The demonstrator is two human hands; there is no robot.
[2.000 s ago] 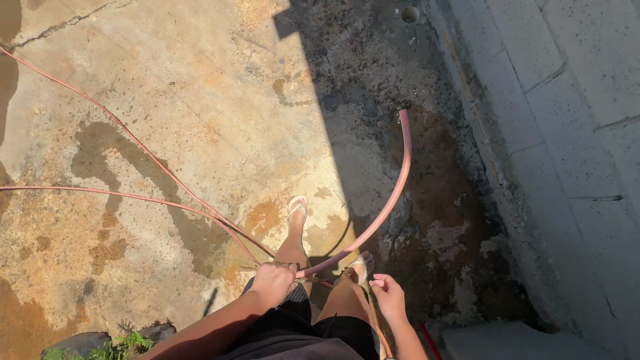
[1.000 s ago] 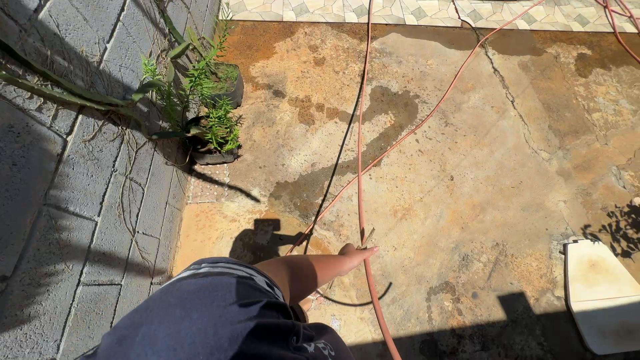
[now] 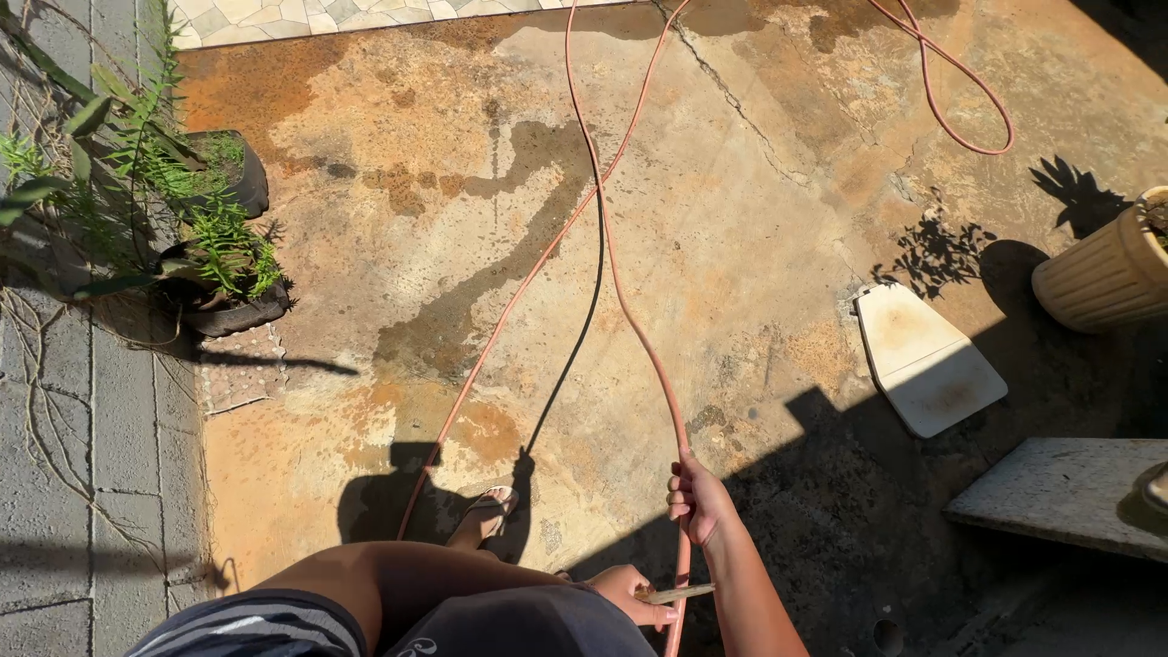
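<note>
A long pink hose [image 3: 643, 333] runs down the floor toward me, and part of it is lifted off the ground. My right hand [image 3: 698, 497] is closed around this hose at the lower middle right. Below and to its left, my left hand [image 3: 630, 593] touches the same hose and holds a thin stick-like piece [image 3: 680, 594], seemingly wooden, which lies across the hose. Another run of pink hose [image 3: 497, 333] crosses the first higher up and comes down left of my sandalled foot [image 3: 493, 506].
Potted plants [image 3: 228, 182] stand by the grey block wall [image 3: 82, 456] at left. On the right are a white flat lid-like panel [image 3: 931, 360], a ribbed cream pot [image 3: 1100, 269] and a stone slab [image 3: 1068, 493]. A hose loop [image 3: 963, 100] lies at the upper right.
The view has turned strongly from the wall at right toward the plants and tiles. One second ago a single hand showed at the hose; now both hands are on it.
</note>
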